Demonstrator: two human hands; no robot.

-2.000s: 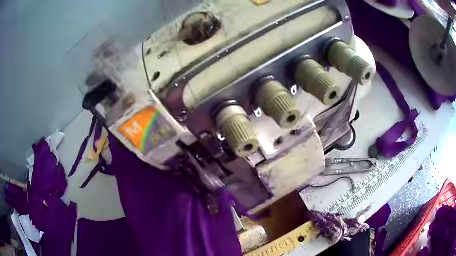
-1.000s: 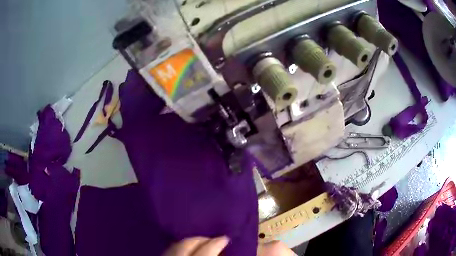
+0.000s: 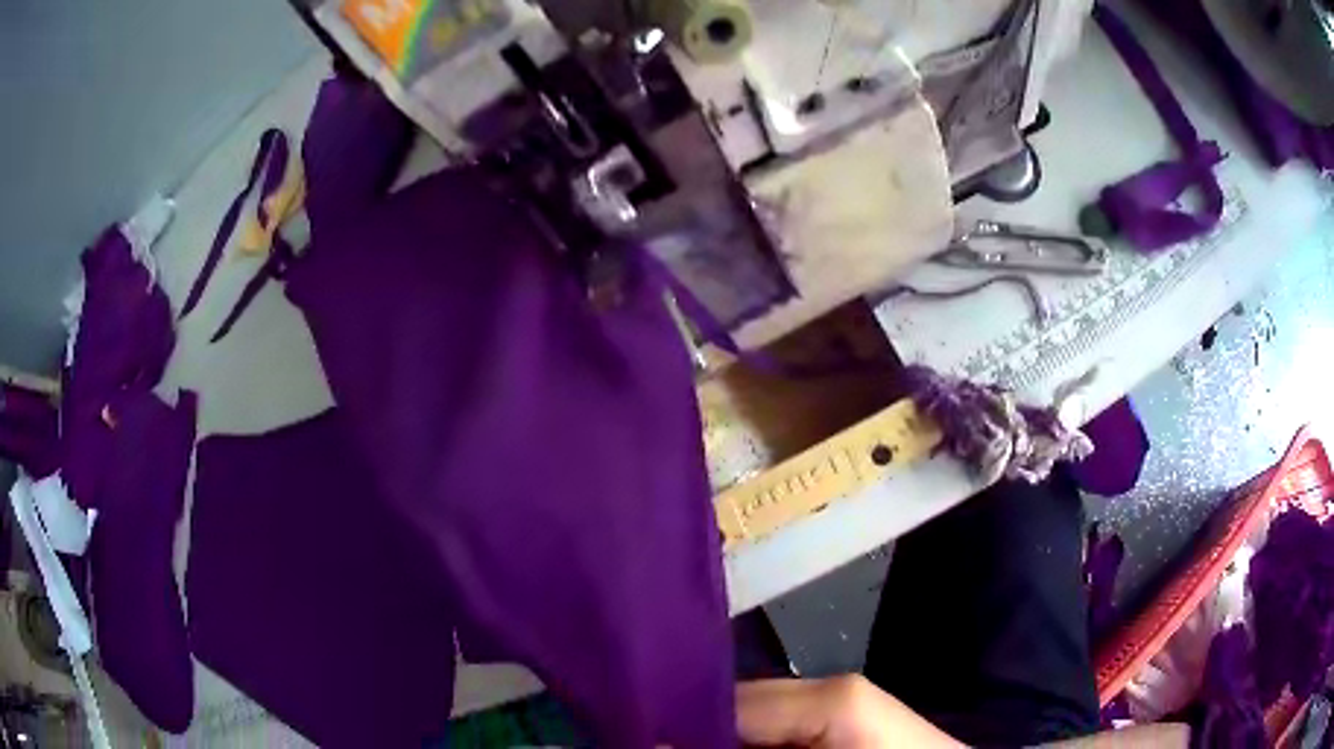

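Note:
A large purple panel [image 3: 527, 424] runs from the presser foot area [image 3: 607, 198] of the overlock machine [image 3: 863, 190] down to the bottom edge. My right hand [image 3: 827, 713] is at the bottom centre, cut off by the frame. Its fingers meet the panel's right edge and seem to grip it; the fingertips are hidden. My left hand is not in view. Another cut panel [image 3: 315, 563] lies flat to the left, partly under the first.
Purple pieces [image 3: 132, 542] and white scraps lie far left. The wooden edge strip [image 3: 819, 483] borders an open recess, with a thread waste tuft [image 3: 1002, 427] at its end. A slim metal tool [image 3: 1031, 249] lies right of the machine. A red crate [image 3: 1229, 585] stands lower right.
The view has shifted, so the machine sits higher in the picture. The fingers on the panel's left part at the bottom have left view. More of the panel and my right hand now show.

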